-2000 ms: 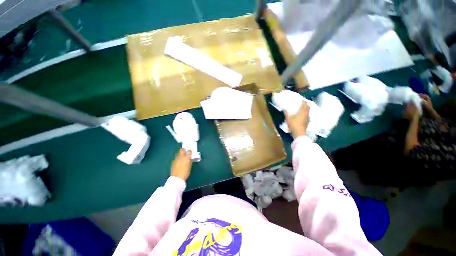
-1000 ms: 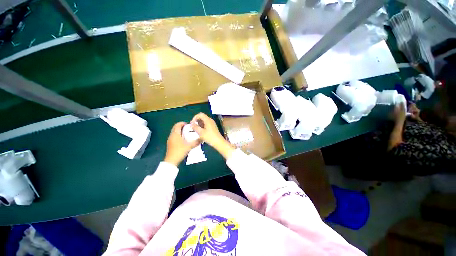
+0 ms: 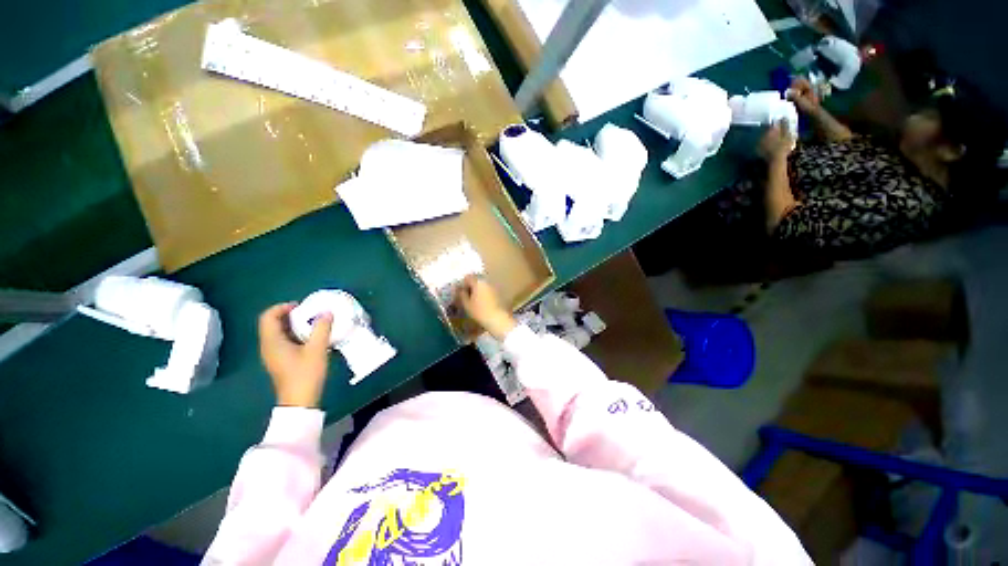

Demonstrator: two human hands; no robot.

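Note:
A white security camera (image 3: 345,327) lies on the green bench in front of me, its base toward the bench's front edge. My left hand (image 3: 295,345) is closed around its round head. My right hand (image 3: 478,304) is inside the near end of the shallow cardboard tray (image 3: 511,245), fingers down at its floor. Whether the fingertips hold a small piece cannot be told. A pale patch (image 3: 451,265) lies in the tray, and white paper (image 3: 407,186) lies over its far left edge.
Another white camera (image 3: 166,321) lies at left; several stand right of the tray. A long white strip (image 3: 313,80) lies on flat cardboard (image 3: 166,144). A waste carton (image 3: 630,321) is below the bench edge. A person (image 3: 862,177) works at right. Metal posts cross the view.
The view has turned and shifted toward the right. My right hand has left the camera and moved into the tray. My left hand stays on the camera, whose head and base now show more.

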